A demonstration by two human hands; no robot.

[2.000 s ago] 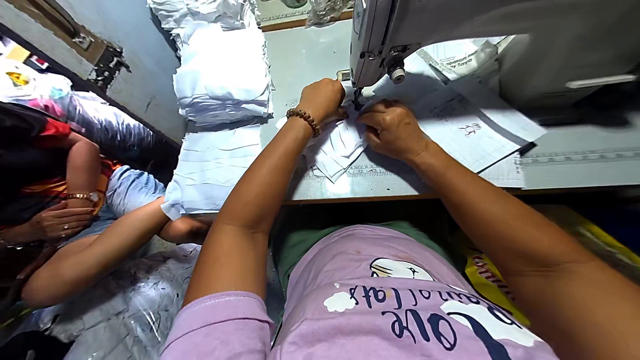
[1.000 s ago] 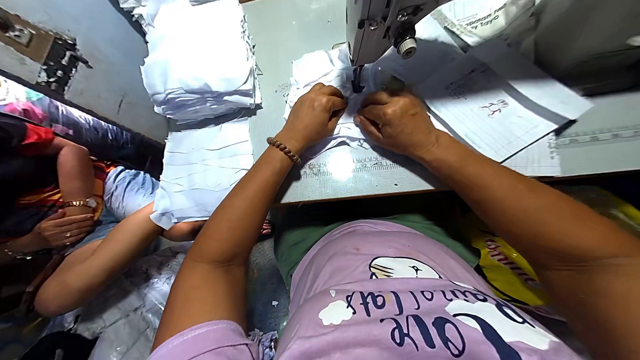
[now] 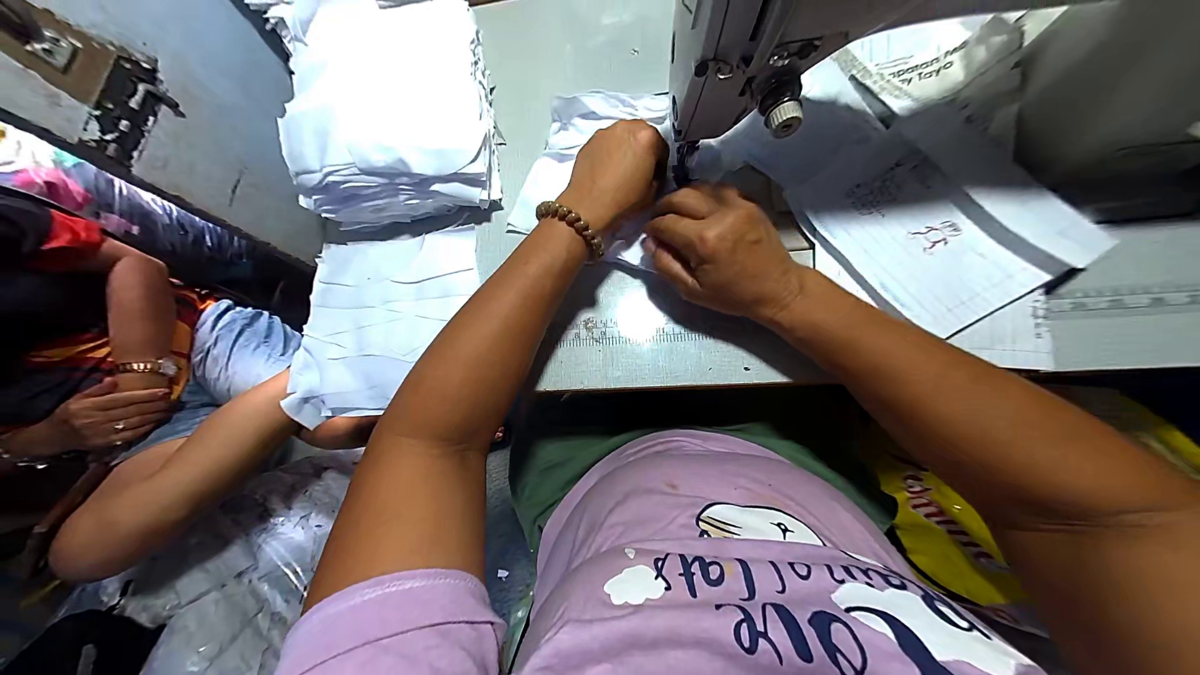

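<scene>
White fabric pieces [image 3: 600,112] lie bunched on the sewing machine's table, left of and below the needle area. My left hand [image 3: 623,173], with a beaded bracelet at the wrist, is on this fabric just left of the presser foot [image 3: 684,161]; its fingertips are hidden. Close by on the right, my right hand [image 3: 720,242] has its fingers curled and pinches the fabric edge in front of the presser foot. Above both hands stands the head of the sewing machine [image 3: 727,66].
Stacked white fabric [image 3: 389,103] stands at the left, with overlapping pieces [image 3: 389,300] spread before it. Written-on papers [image 3: 947,234] lie right of the needle. A ruler scale [image 3: 600,333] runs along the table's front. Another person's arm [image 3: 187,469] reaches in at the left.
Since one second ago my left hand has moved up toward the presser foot, and the fabric at the left shows a different fold. My right hand stays beside the needle area.
</scene>
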